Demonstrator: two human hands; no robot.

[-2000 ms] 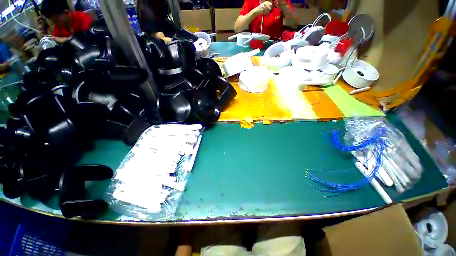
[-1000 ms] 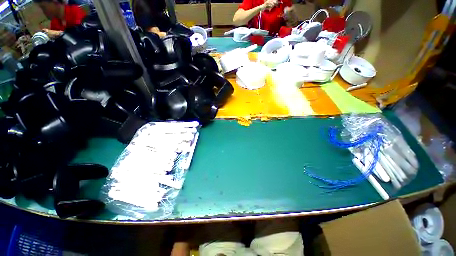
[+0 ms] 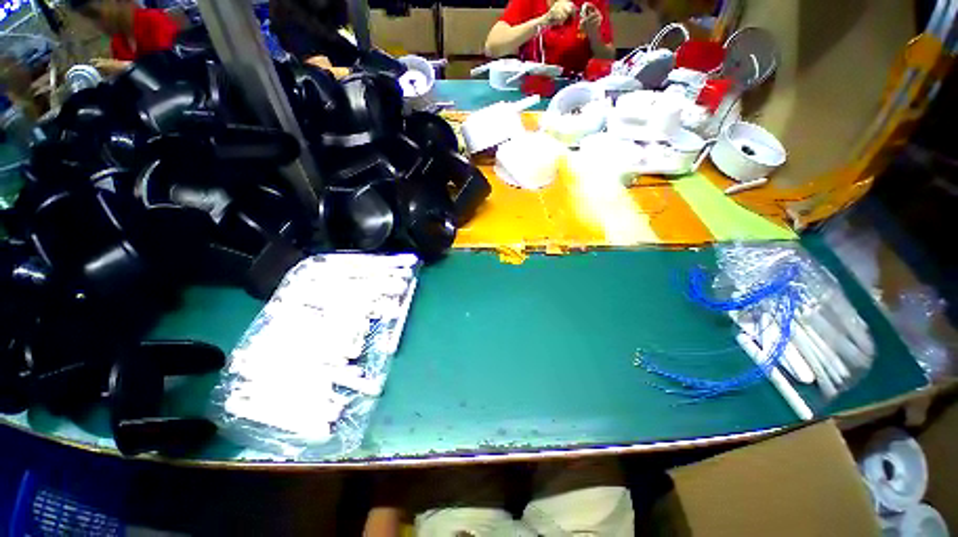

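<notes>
Neither of my hands can be made out. A small tan patch cut off by the bottom edge is too little to identify. A clear bag of white arms [image 3: 315, 351] lies flat on the green bench [image 3: 504, 357], left of the middle. A crumpled clear bag of white arms [image 3: 830, 336] lies at the right. Bright-blue wires [image 3: 725, 386] curve over this bag and onto the bench beside it. A large heap of glossy black housings [image 3: 116, 231] covers the left, with one C-shaped black piece [image 3: 137, 396] near the front edge.
White round housings [image 3: 530, 157] with arms stand on the orange covering [image 3: 504, 215] beyond. A metal post [image 3: 257, 94] rises through the black heap. A carton [image 3: 777, 488], white rings [image 3: 893, 470] and a blue crate [image 3: 74, 509] are below. A person in red [image 3: 552, 37] works opposite.
The view has shifted slightly, moving the scene a little left in the picture. The hands of the person opposite have moved. The bags, wires and black pieces lie as before.
</notes>
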